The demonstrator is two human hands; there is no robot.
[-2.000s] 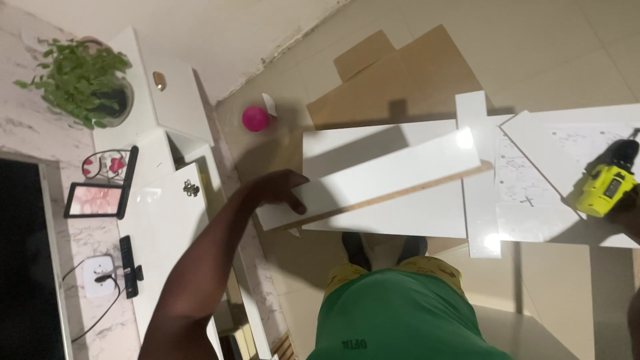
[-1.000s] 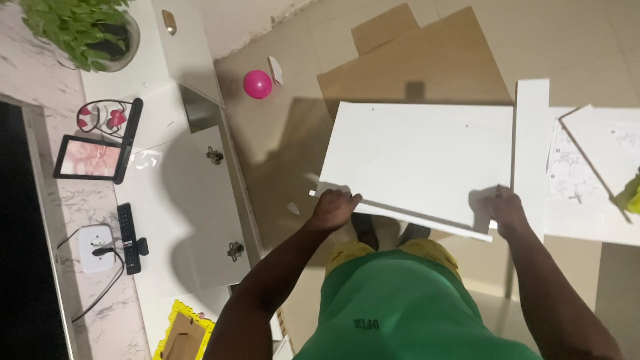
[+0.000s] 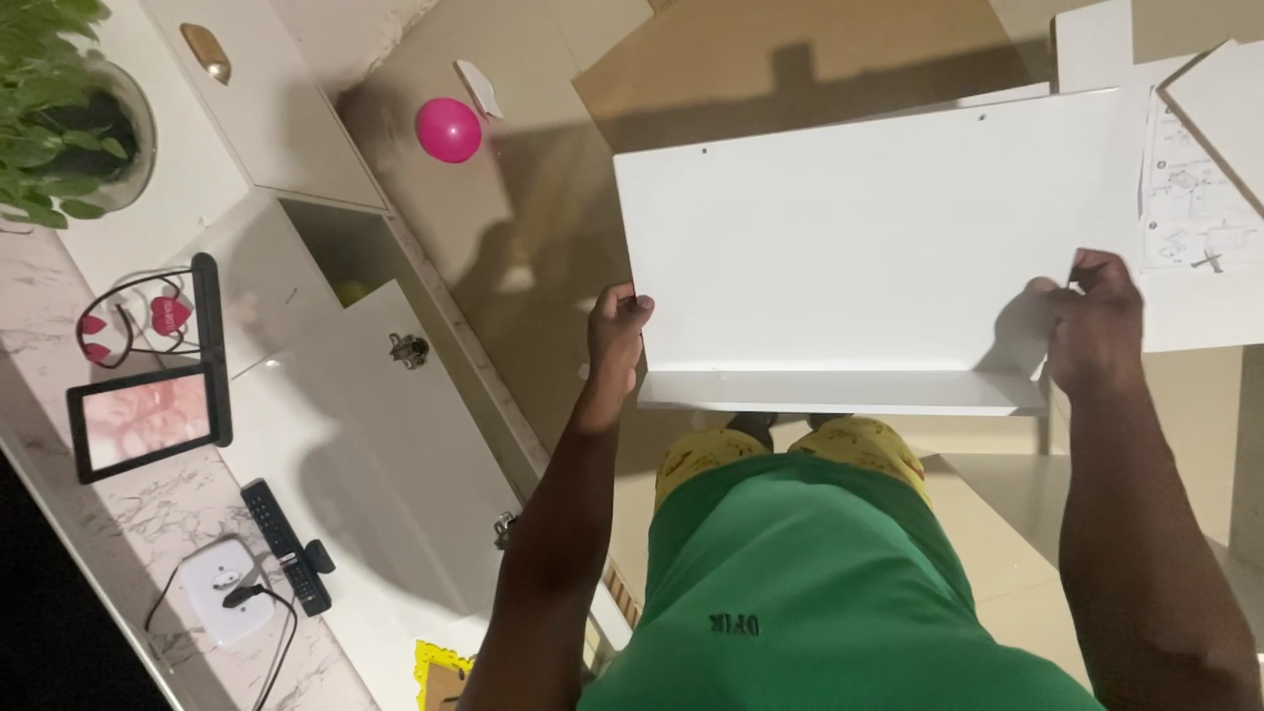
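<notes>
Held up in front of me is a white furniture panel (image 3: 849, 237), with small dark holes near its far edge and a narrow white strip (image 3: 839, 391) along the edge nearest me. My left hand (image 3: 618, 341) grips the panel's left edge, thumb on the face. At the right edge, my right hand (image 3: 1096, 316) closes on the panel near its lower corner; some fingertips are hidden. An instruction sheet (image 3: 1200, 212) with printed drawings lies on another white board to the right, partly under a loose white panel (image 3: 1224, 118).
Flat cardboard (image 3: 889, 39) lies on the floor beyond. A pink ball (image 3: 448, 130) is at the far left. Along my left runs a white cabinet (image 3: 365, 454) with hinges, a potted plant (image 3: 109, 138), a photo frame (image 3: 148, 420), a remote control (image 3: 286, 548) and a yellow frame (image 3: 439, 671).
Two seconds ago my right hand held a yellow-green power drill; now it grips the panel. The panel has been turned and raised, its broad face showing. The view has shifted closer.
</notes>
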